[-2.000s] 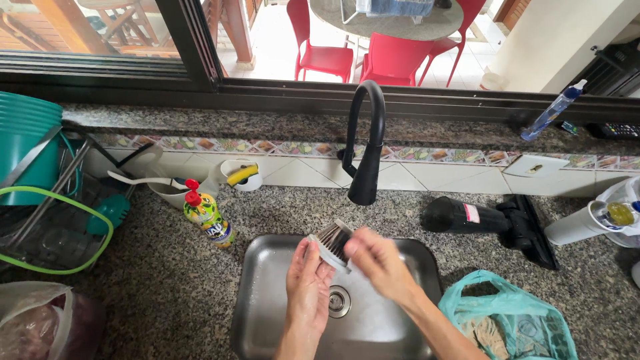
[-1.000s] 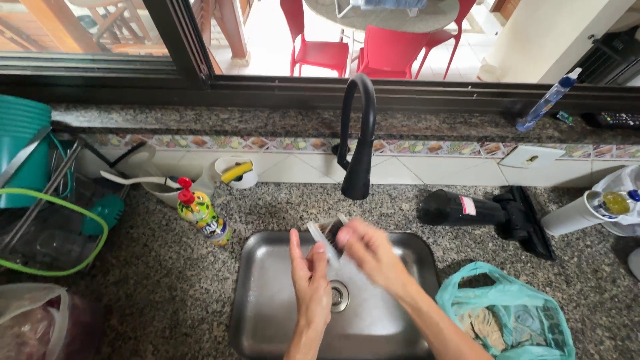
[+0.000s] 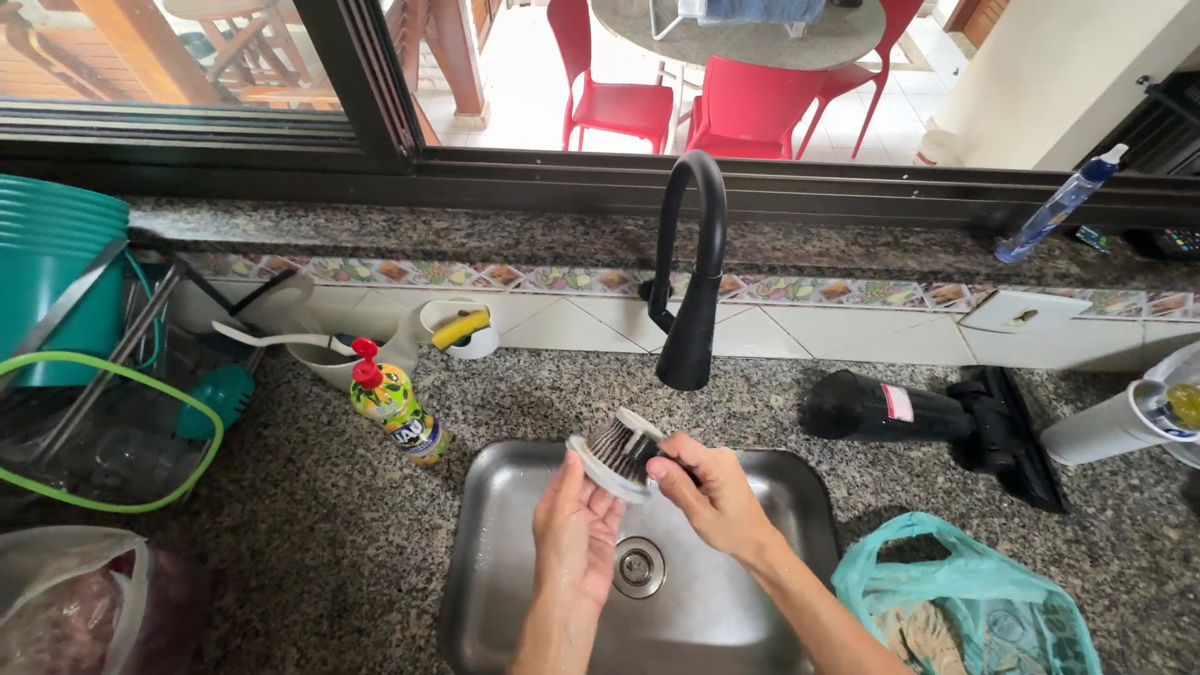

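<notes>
A pleated vacuum-cleaner filter (image 3: 614,455) with a pale rim is held over the stainless steel sink (image 3: 750,600), below the black faucet (image 3: 689,309). My left hand (image 3: 579,539) grips its rim from the lower left, palm turned up. My right hand (image 3: 717,492) is closed around a small dark object at the filter's right side; the fingers hide most of it, and I cannot tell what it is. The sink's drain (image 3: 639,567) shows between my forearms.
Left of the sink stand a dish soap bottle (image 3: 398,403), a white cup with a sponge (image 3: 461,328) and a loaded dish rack (image 3: 103,431). To the right lie a black vacuum part (image 3: 891,408) and a teal plastic bag (image 3: 966,591). A bottle (image 3: 1059,206) leans on the sill.
The filter has tilted in my left hand, so its pleated side shows more plainly than one second ago. My right hand has shifted slightly against it.
</notes>
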